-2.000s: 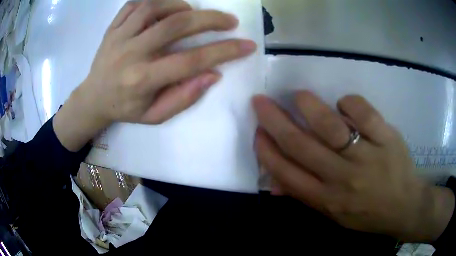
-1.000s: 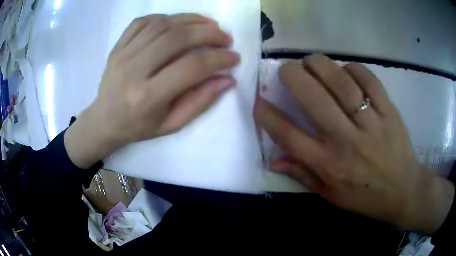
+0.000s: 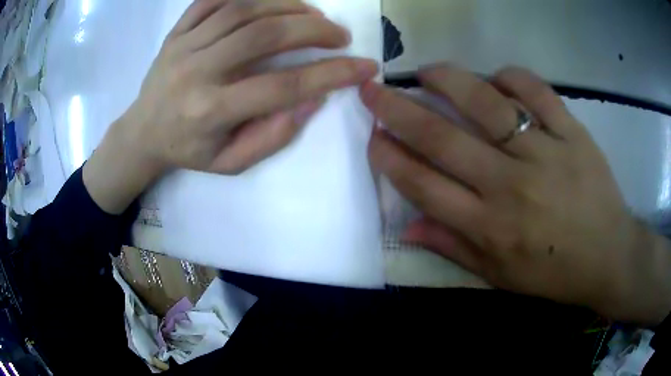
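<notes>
A white fabric panel [image 3: 272, 220] lies on the glossy white table, its straight right edge running up the middle of the view and its lower end at the table's front edge. My left hand [image 3: 235, 88] rests on top of the fabric, palm down, fingers pointing right toward that edge. My right hand [image 3: 500, 183], with a ring, is at the fabric's right edge; its index finger and thumb side touch the edge, which looks pinched there. The right hand is slightly blurred, and its fingertips partly hide the edge.
The grey machine bed [image 3: 508, 37] lies behind a dark curved line, with a black patch [image 3: 392, 40] beside the fabric. A cardboard box [image 3: 158, 279] and crumpled scraps [image 3: 195, 327] are below left. White pieces [image 3: 37, 147] hang at the far left. Dark clothing fills the bottom.
Over the last second my left hand has shifted up and its fingers right, to the fabric edge. My right hand has moved slightly left, its fingertips now on the edge near the left fingers.
</notes>
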